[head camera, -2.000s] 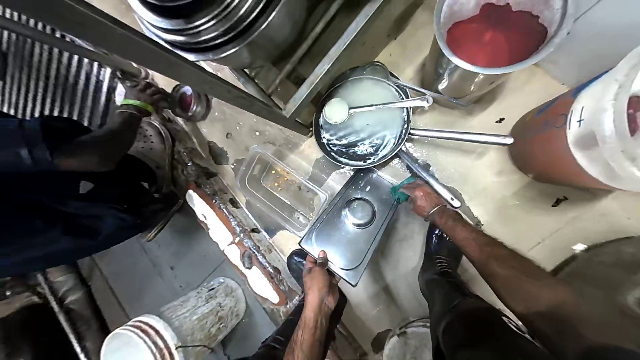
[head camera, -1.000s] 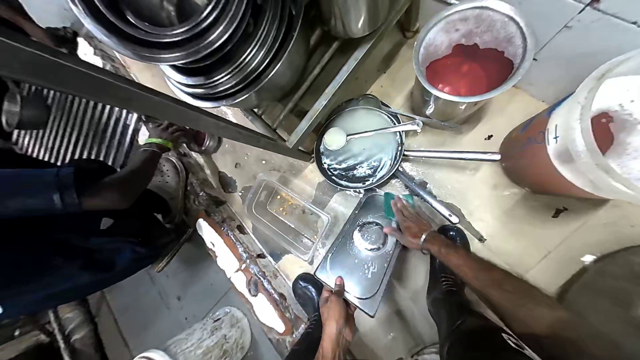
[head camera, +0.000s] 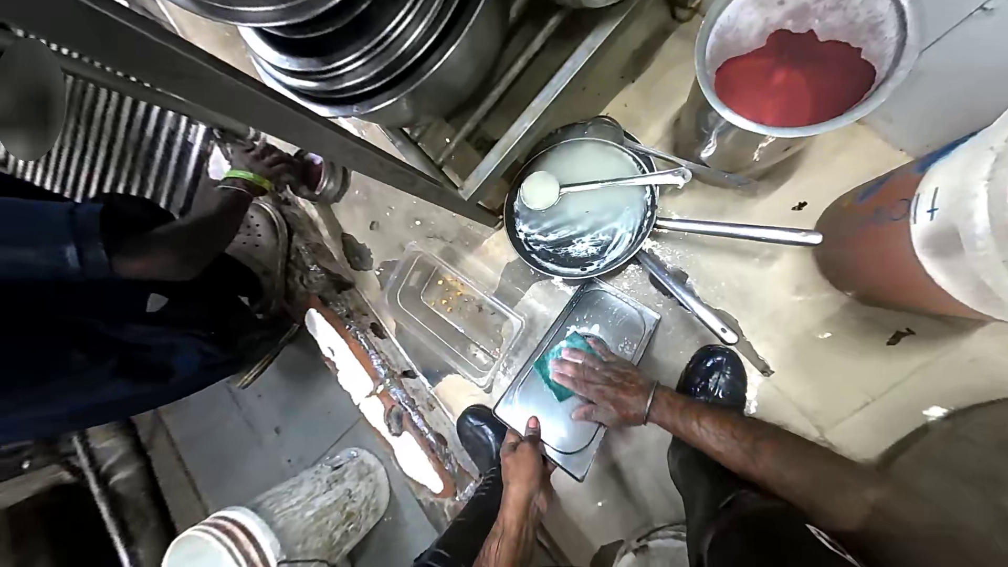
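A rectangular steel pan lid (head camera: 622, 311) lies tilted between my boots and the frying pan. My left hand (head camera: 526, 465) grips its near edge, thumb on top. My right hand (head camera: 606, 382) presses a green scouring pad (head camera: 561, 370) flat on the lid's middle, covering most of the knob; white suds show around it. Beyond the lid stands a black frying pan (head camera: 583, 244) with cloudy, soapy liquid, and a steel ladle (head camera: 606, 185) rests across it. To the left of the lid, a clear plastic container (head camera: 402, 295) holds some yellow bits.
Stacked steel bowls (head camera: 441, 79) stand by a metal rack (head camera: 543, 98). A metal pot (head camera: 703, 47) of red contents and a large reddish-brown tub (head camera: 874, 236) are at right. Another person's hand (head camera: 264, 161) holds a small vessel at left. A dirty white cylindrical container (head camera: 331, 504) lies below.
My right hand has moved with the green pad from the lid's far right edge to its middle, over the knob. My left hand still holds the near edge.
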